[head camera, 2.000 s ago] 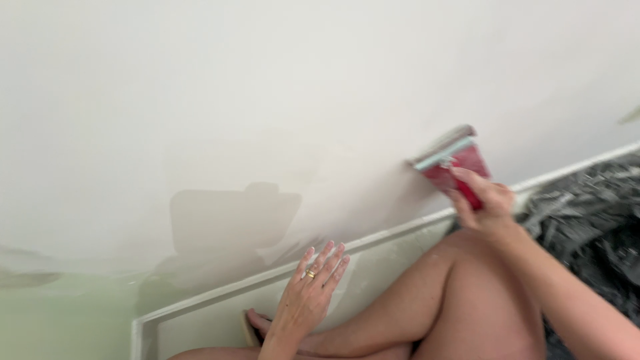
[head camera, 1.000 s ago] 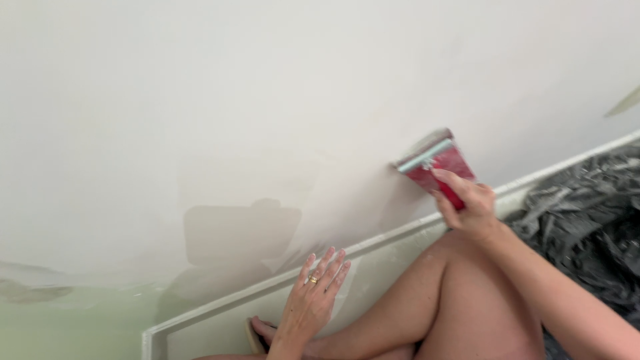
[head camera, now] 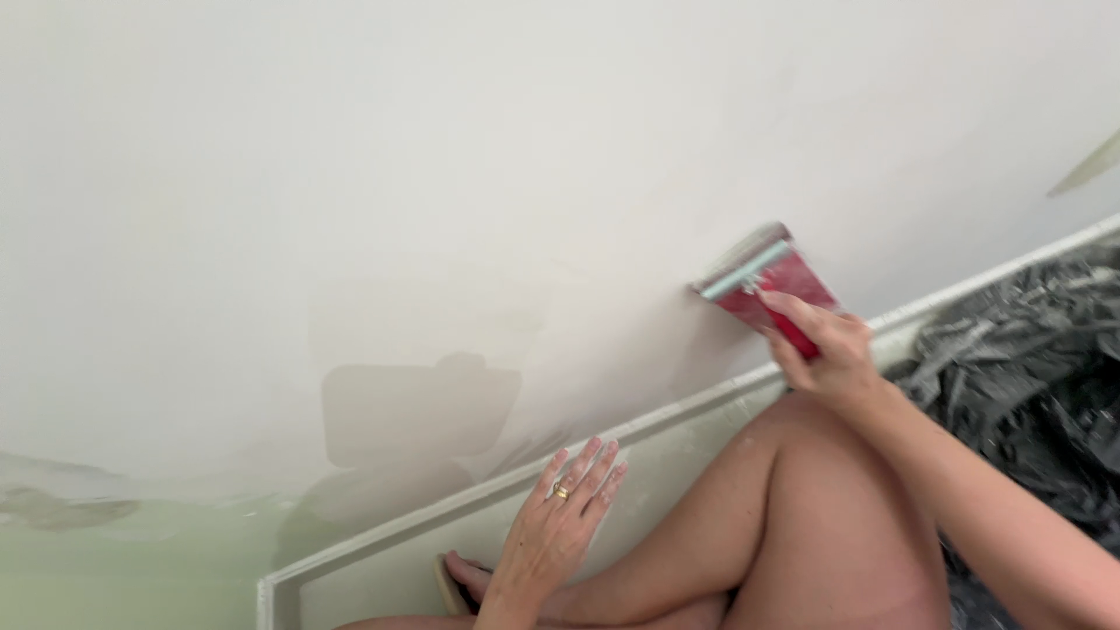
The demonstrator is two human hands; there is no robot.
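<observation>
My right hand (head camera: 827,346) grips the red handle of a wide hand tool (head camera: 779,284) with a red body, a pale blue strip and a greyish front edge, which looks like a sanding block or a wide scraper. Its front edge lies at the white wall (head camera: 525,175), and it is slightly blurred. At lower centre is my left hand (head camera: 556,529), holding nothing, its fingers a little apart and dusted white, with a gold ring on one. Its fingertips are by the white trim (head camera: 647,422) along the wall's foot.
Crumpled dark plastic sheeting (head camera: 1006,385) lies at the right. My crossed bare legs (head camera: 682,525) and a sandalled foot (head camera: 468,577) are below. Pale green wall (head camera: 131,560) shows at the lower left, and a greenish patch (head camera: 1089,166) at the right edge.
Between the first earlier frame and the later ones, the tool in my right hand has shifted a little to the left along the wall. My left hand has stayed by the trim.
</observation>
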